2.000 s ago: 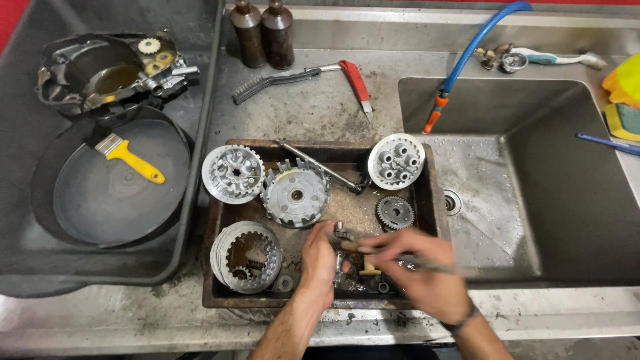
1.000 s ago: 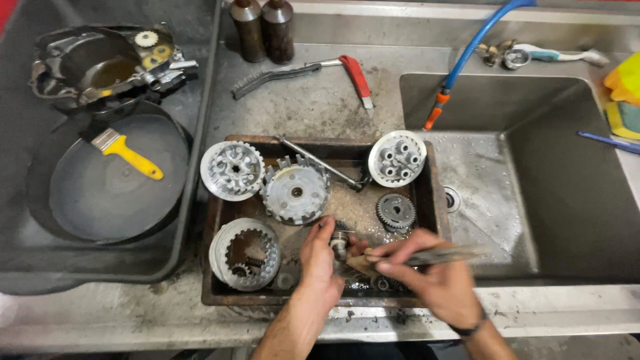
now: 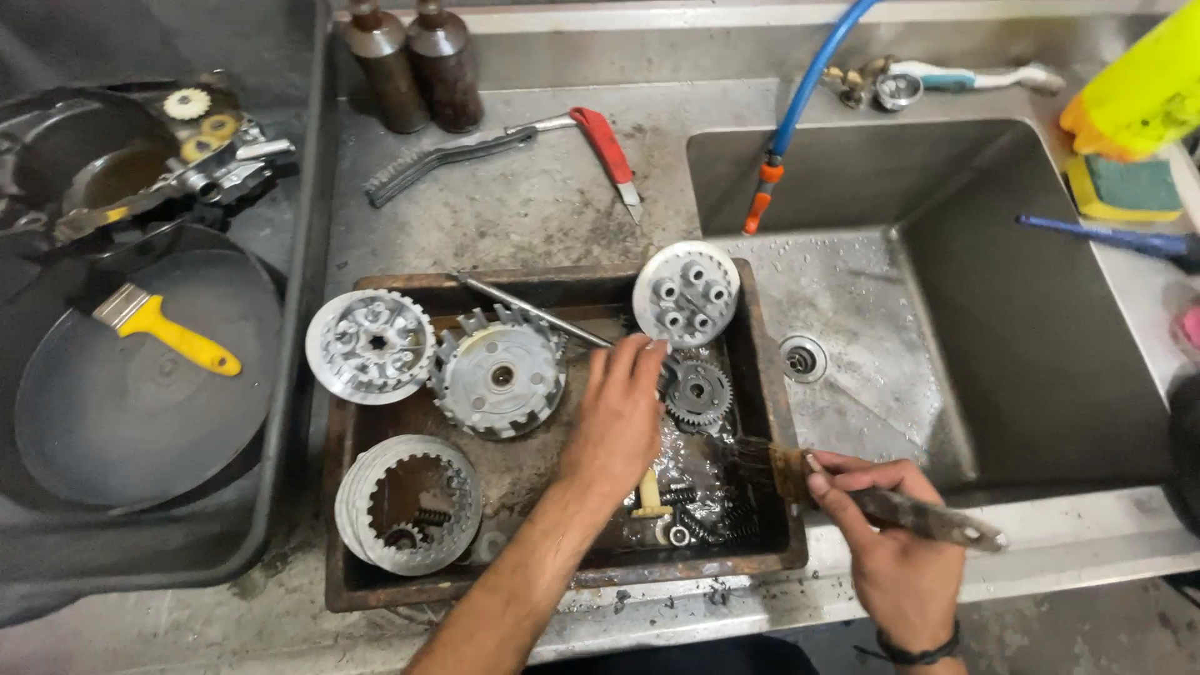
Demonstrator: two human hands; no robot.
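My right hand point(image 3: 891, 525) grips a worn paintbrush point(image 3: 937, 523), its dark wet bristles over the right side of a rusty metal tray point(image 3: 567, 574). My left hand point(image 3: 619, 408) reaches across the tray, fingertips by a dark part beside a steel gear point(image 3: 698, 392) and below a clutch pressure plate point(image 3: 686, 293); whether the fingers hold anything is hidden. Left of it lie a clutch basket point(image 3: 502, 377) and a clutch hub point(image 3: 372, 345). Stacked steel clutch plates point(image 3: 356, 511) rest at the tray's lower left. A cream plastic part point(image 3: 652, 497) and dark springs point(image 3: 722, 525) lie near the front.
A black tub point(image 3: 300, 281) at left holds a round pan point(image 3: 141, 450), a yellow-handled brush point(image 3: 178, 337) and an engine cover point(image 3: 122, 178). Behind are a wire brush point(image 3: 450, 159), a red-handled scraper point(image 3: 605, 150) and two bottles point(image 3: 445, 70). A sink point(image 3: 1022, 309) with a blue hose point(image 3: 816, 75) stands right.
My left hand has moved up and away from the brush, toward the gear and pressure plate. The brush in my right hand has shifted right. Earlier both hands were together around a small metal part.
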